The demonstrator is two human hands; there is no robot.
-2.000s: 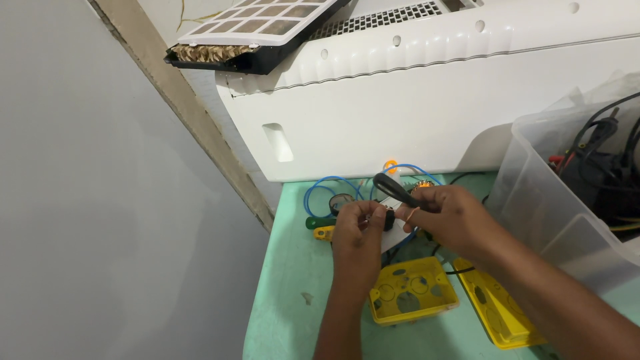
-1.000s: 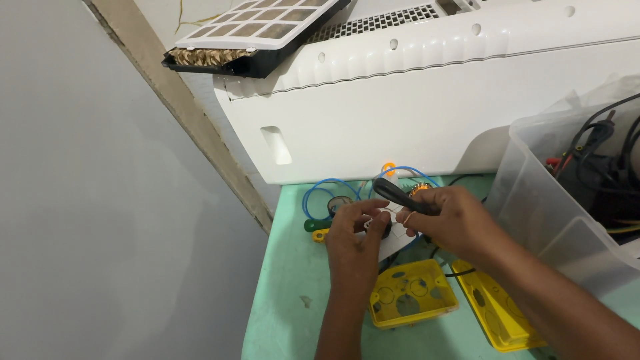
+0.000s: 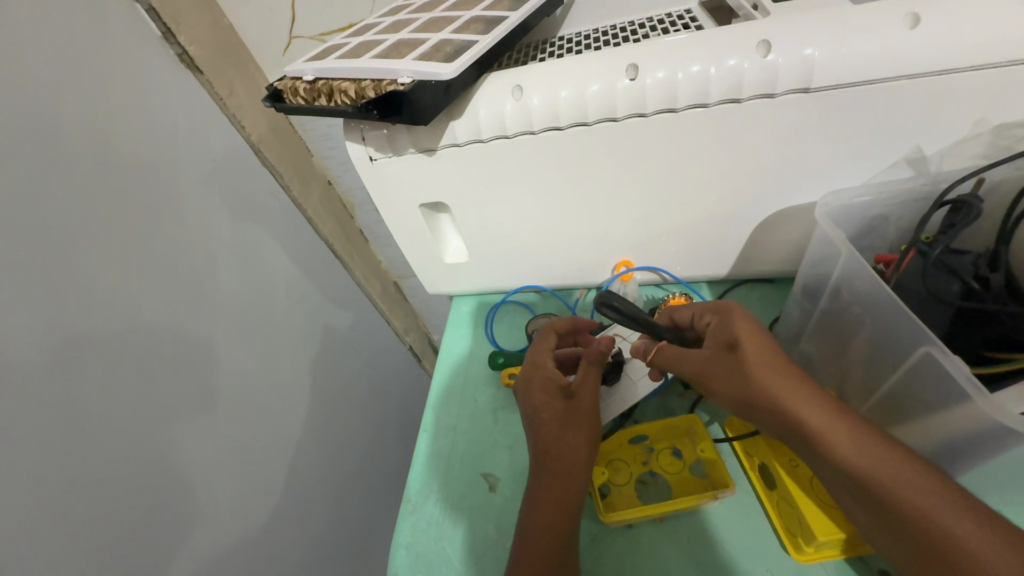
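Observation:
Above a green table [image 3: 464, 448], my left hand [image 3: 564, 384] pinches a small black part [image 3: 614, 368]; its shape is mostly hidden by the fingers. Close on its right, my right hand [image 3: 712, 352] grips a black-handled tool [image 3: 636, 316], whose handle points up and left; its working end is hidden. A thin copper-coloured wire [image 3: 622, 337] runs between the fingertips of both hands. Beneath them lies a white plate or card [image 3: 632, 396]. Nearer to me sits an open yellow electrical box [image 3: 662, 472], and a second yellow box [image 3: 788, 496] is partly under my right forearm.
Blue wire [image 3: 490, 320] coils behind my hands, near green [image 3: 502, 361] and yellow [image 3: 509, 377] handles. A clear plastic bin [image 3: 848, 320] with black cables stands at right. A large white appliance casing [image 3: 600, 208] borders the table's back, with a filter panel [image 3: 416, 48] on top.
Both hands stay in nearly the same place, with small finger movements around the thin wire. The black-handled tool remains in my right hand, and the yellow boxes have not moved.

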